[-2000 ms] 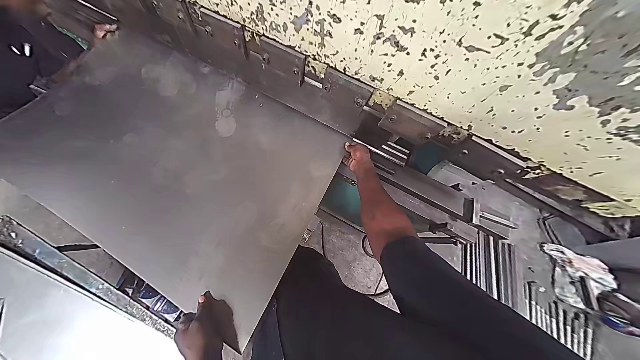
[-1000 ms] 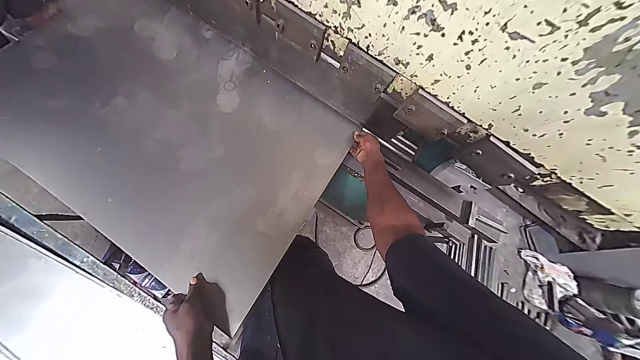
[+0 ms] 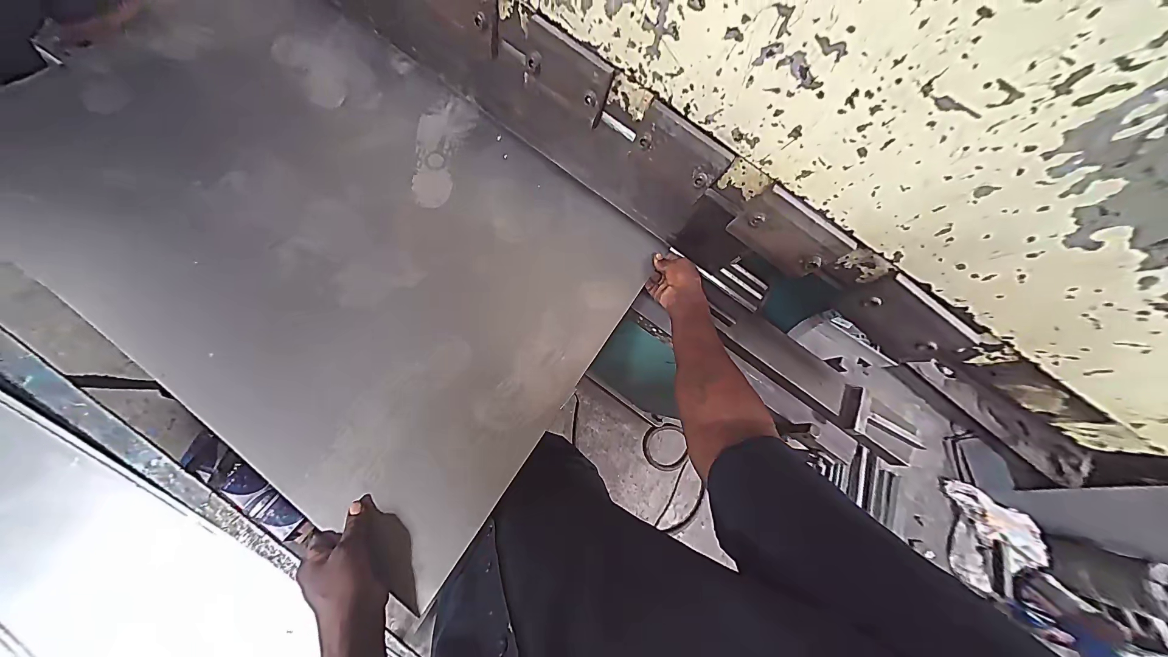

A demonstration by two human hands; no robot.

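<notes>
A large grey metal sheet [image 3: 365, 292] fills the left and middle of the head view, its surface marked with smudges. Near its bottom corner, my left hand [image 3: 345, 579] grips the lower edge, thumb on top and fingers hidden below. My right hand [image 3: 677, 283] holds the far right corner, close to the machine's clamp bar. The sheet's far edge lies along the bolted metal plates [image 3: 630, 169] of a large press-type machine with chipped cream paint [image 3: 894, 137]. Whether that edge is under the plates cannot be told.
Another person's hand [image 3: 91, 20] is at the sheet's far left corner. A bright, pale sheet [image 3: 119, 547] lies at lower left. Metal bars [image 3: 867, 488] and crumpled wrapping [image 3: 990, 529] are on the floor at right. A dark cable [image 3: 680, 502] curls near my legs.
The view has shifted, so the other person at the upper left shows less. Both my hands keep their hold on the sheet.
</notes>
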